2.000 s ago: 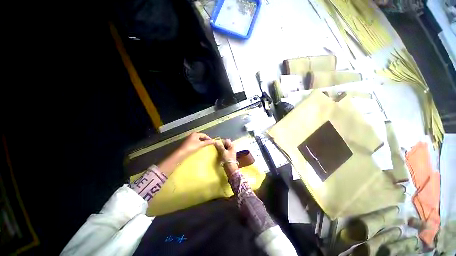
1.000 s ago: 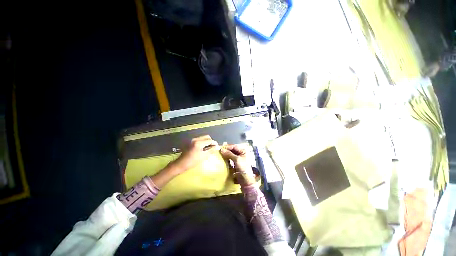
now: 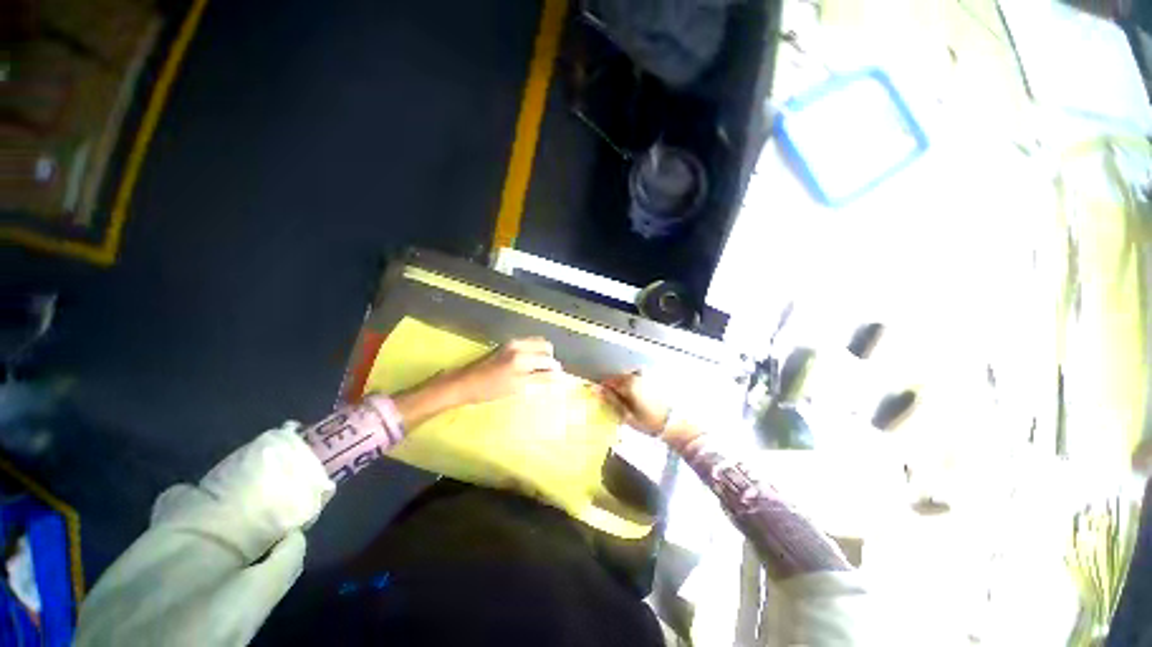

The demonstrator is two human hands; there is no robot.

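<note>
A bright yellow leather or suede panel (image 3: 505, 436) lies over the dark side work board (image 3: 430, 301) in front of me. My left hand (image 3: 521, 367) has its fingers bunched on the panel's far edge. My right hand (image 3: 638, 401) pinches the same edge a little to the right. Glare blurs the fingertips, so anything small between them cannot be told. A dark opening or fold shows under the panel near my right wrist. A small orange-red piece (image 3: 368, 359) shows at the board's left edge.
A long white bench (image 3: 809, 272) stands to the right, washed out by glare, with a blue tray (image 3: 786, 139), rolled panels (image 3: 894, 408) and yellow-green strips (image 3: 1099, 316). A pot-like item (image 3: 666, 187) stands beyond the board. Dark floor with yellow lines lies to the left.
The view has swung, so board and bench sit differently. Glare has grown over the bench. My hands stay at the panel's far edge, now slightly wider apart. The orange-red piece now shows.
</note>
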